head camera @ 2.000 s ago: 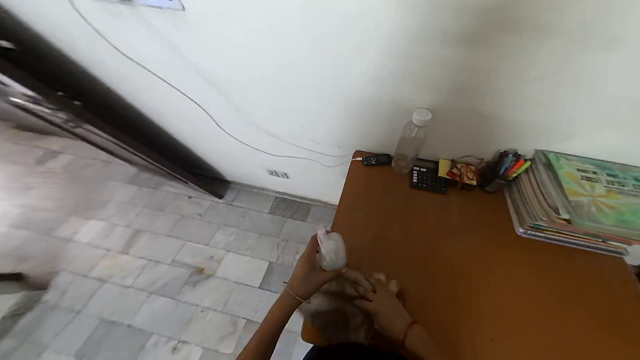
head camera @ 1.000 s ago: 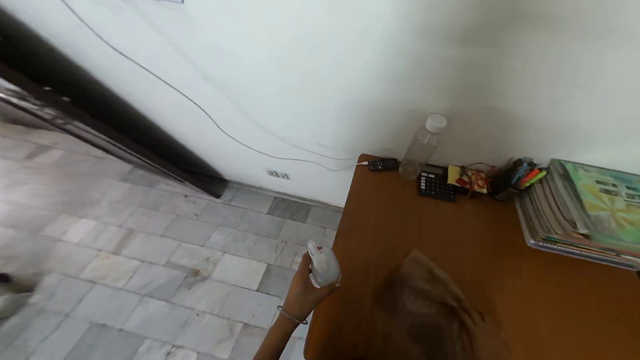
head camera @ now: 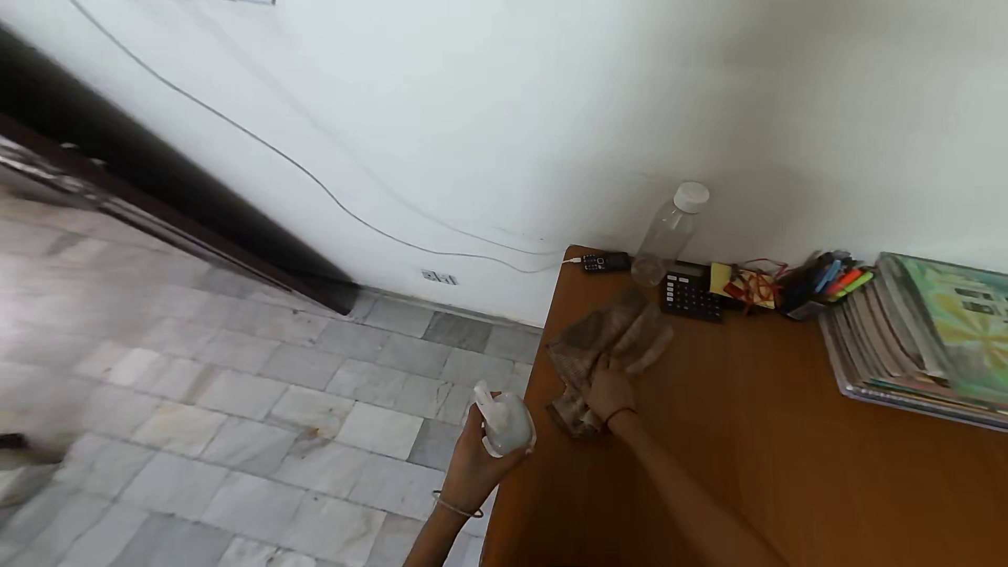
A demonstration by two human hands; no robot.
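Observation:
My left hand point(head camera: 480, 461) is closed around a white spray bottle point(head camera: 508, 425), held at the left edge of the wooden table point(head camera: 756, 465). On the tabletop my right hand point(head camera: 610, 391) presses on a crumpled brown cloth point(head camera: 587, 342); its fingers are partly hidden in the folds. The cloth lies near the table's back left corner, just in front of a clear plastic bottle point(head camera: 665, 240) with a white cap and a black calculator point(head camera: 691, 293).
A keypad phone point(head camera: 605, 262) with a white cable plugged in lies at the back corner. Farther right are red-and-yellow small items point(head camera: 748, 287), a pen holder point(head camera: 819, 287) with markers, and stacked books point(head camera: 906, 339). A wall socket point(head camera: 439, 277) sits low, left of the table.
My right hand and the cloth have moved from the table's front part to its back left corner. The spray bottle has stayed in my left hand.

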